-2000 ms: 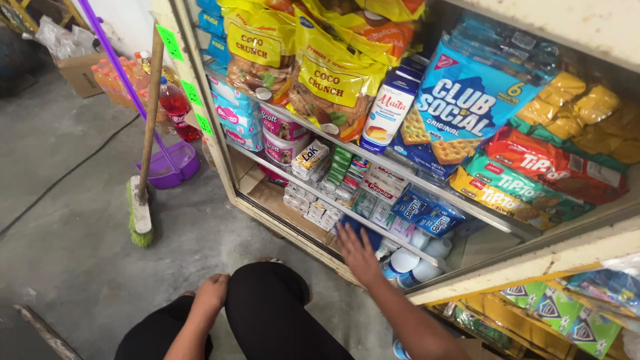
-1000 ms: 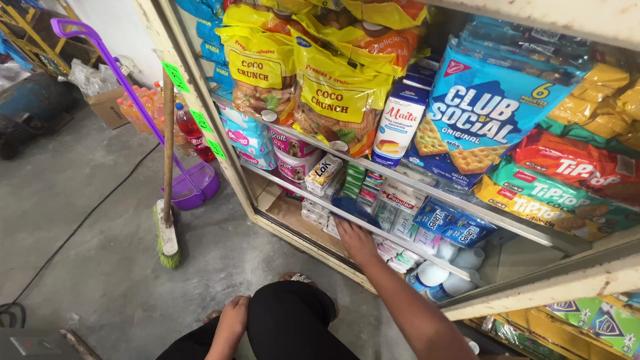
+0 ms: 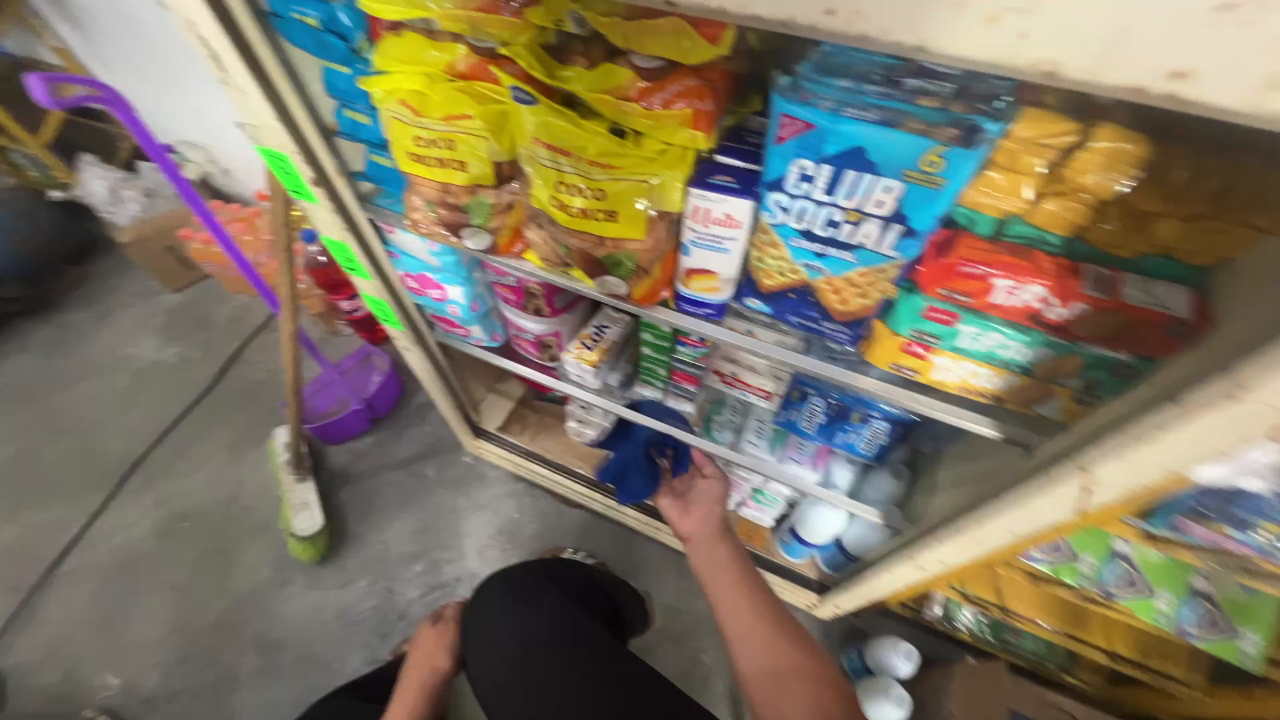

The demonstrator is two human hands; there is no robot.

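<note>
My right hand [image 3: 692, 492] grips a dark blue cloth [image 3: 640, 450] at the lower glass shelf [image 3: 620, 408] of a cream-framed display case. Part of the cloth lies over the shelf's metal edge, near soap bars [image 3: 598, 345] and small boxed goods. My left hand [image 3: 436, 640] rests beside my knee; its fingers are partly hidden, and I cannot tell whether they are closed. Above the cloth, the upper shelf bears yellow snack bags [image 3: 610, 190], a carton [image 3: 716, 235] and a blue cracker pack [image 3: 870, 190].
A broom [image 3: 298, 500] leans to the left of the case, beside a purple long-handled dustpan [image 3: 355, 395]. Bottles of red drink [image 3: 338, 285] stand behind them. White-capped containers [image 3: 885, 680] sit on the floor at the lower right, below yellow shelving [image 3: 1010, 610] with packaged goods.
The blue cloth has been drawn toward the case's front lower edge and now hangs more visibly from my right hand. My left hand stays by my knee.
</note>
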